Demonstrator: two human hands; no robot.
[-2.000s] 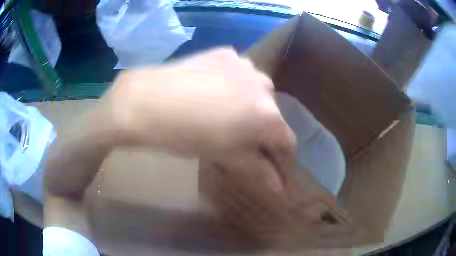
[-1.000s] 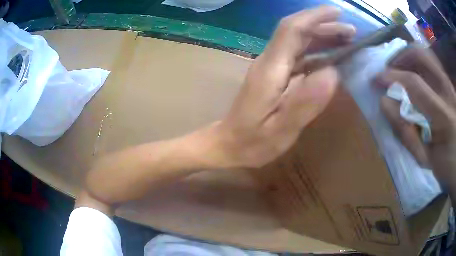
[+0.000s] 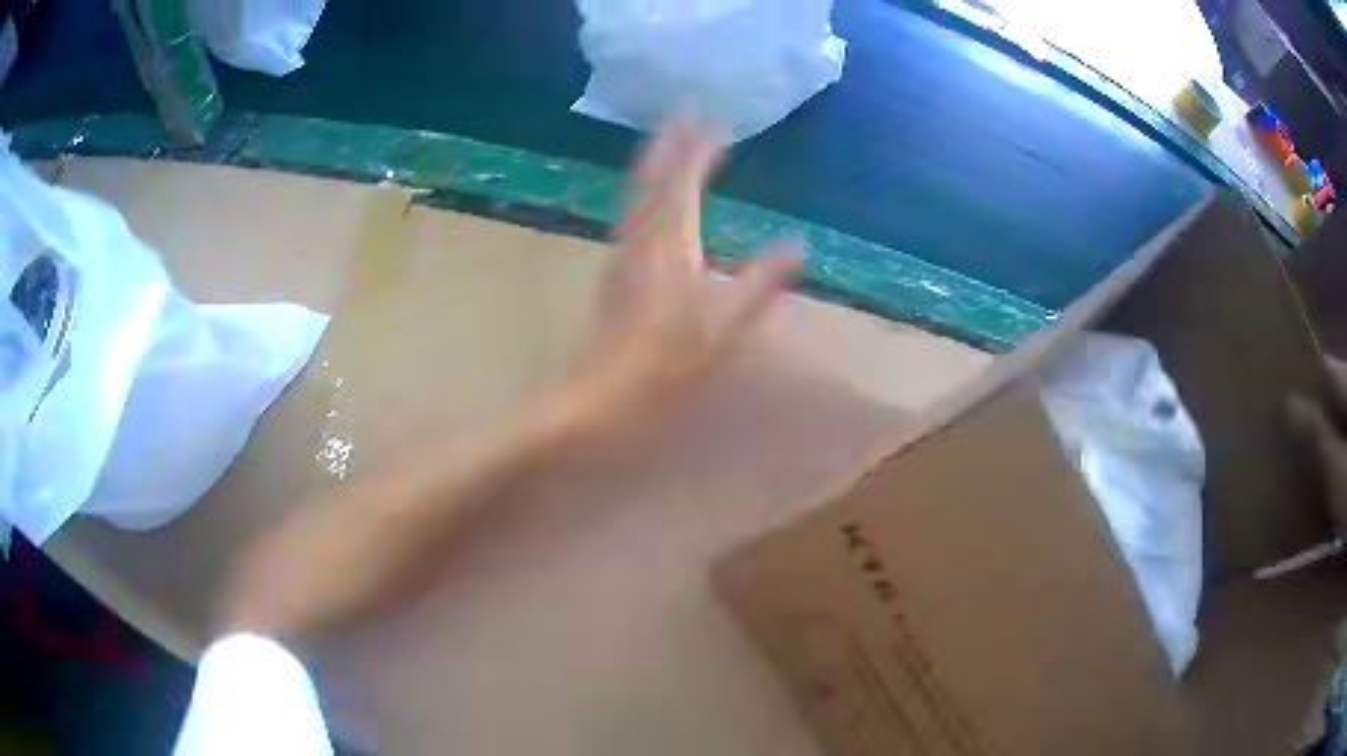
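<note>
My left hand [image 3: 672,281] is blurred, empty, with fingers spread, over the green conveyor rail and the cardboard cover. Its fingertips are just below a white bagged product [image 3: 709,56] on the belt; whether they touch is unclear. An open brown carton [image 3: 946,591] stands tilted at the right, with a white bagged product [image 3: 1130,473] inside. My right hand [image 3: 1319,443] is cut off by the right edge, at the carton's far wall; its fingers are mostly hidden.
A heap of white poly bags [image 3: 133,369] lies at the left end of the cardboard cover [image 3: 488,340]. The green rail [image 3: 517,189] runs beside the dark belt [image 3: 960,163]. Another white bag [image 3: 263,30] is at the upper left. A yellow roll [image 3: 1197,107] sits on the white table beyond.
My left hand has left the carton and moved toward the belt. My right hand has moved to the right edge. The white bag now lies inside the carton, and a bag on the belt has come into view.
</note>
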